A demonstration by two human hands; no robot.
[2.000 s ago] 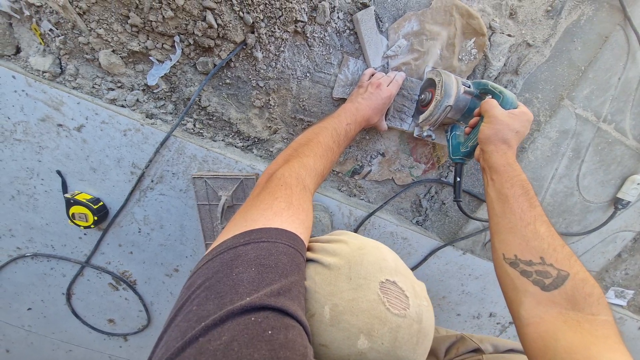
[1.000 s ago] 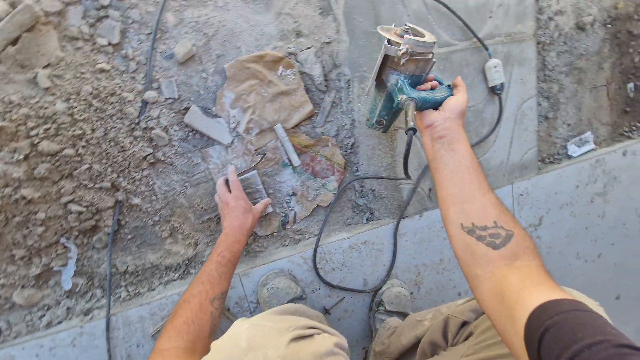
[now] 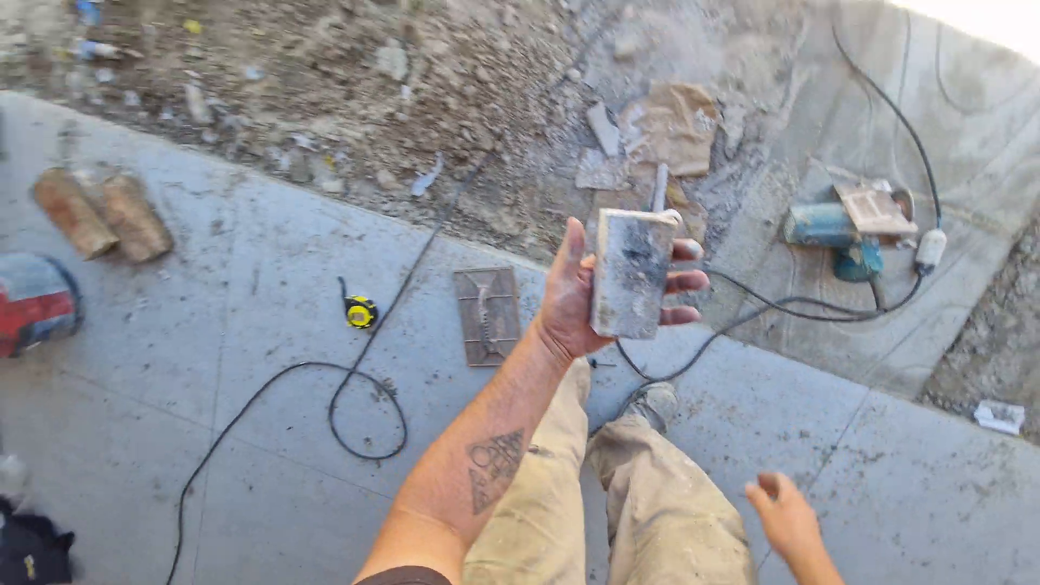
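Note:
A dusty grey rectangular block (image 3: 632,275), perhaps a cut piece of stone or tile, rests in my left hand (image 3: 569,301), palm up, with the fingers behind it. My right hand (image 3: 784,516) hangs low at the right, near my trouser leg, with nothing visible in it and its fingers partly curled. A teal corded power saw or grinder (image 3: 829,223) with a metal base plate lies on the concrete slab at the right. Beyond the block, a narrow grey offcut (image 3: 660,187) and a crumpled brown paper sheet (image 3: 678,130) lie on the dusty ground.
On the grey paving lie a plastering float (image 3: 487,317), a yellow and black tape measure (image 3: 360,311), two brick-like blocks (image 3: 138,218) and a bucket (image 3: 36,305). A black cable (image 3: 268,390) loops across the paving; another runs by my shoe (image 3: 654,402). Rubble (image 3: 325,97) borders the paving.
The power tool, held in my right hand before, now lies on the slab. My left hand has lifted the grey block from the ground. My right hand has moved down. The view has shifted.

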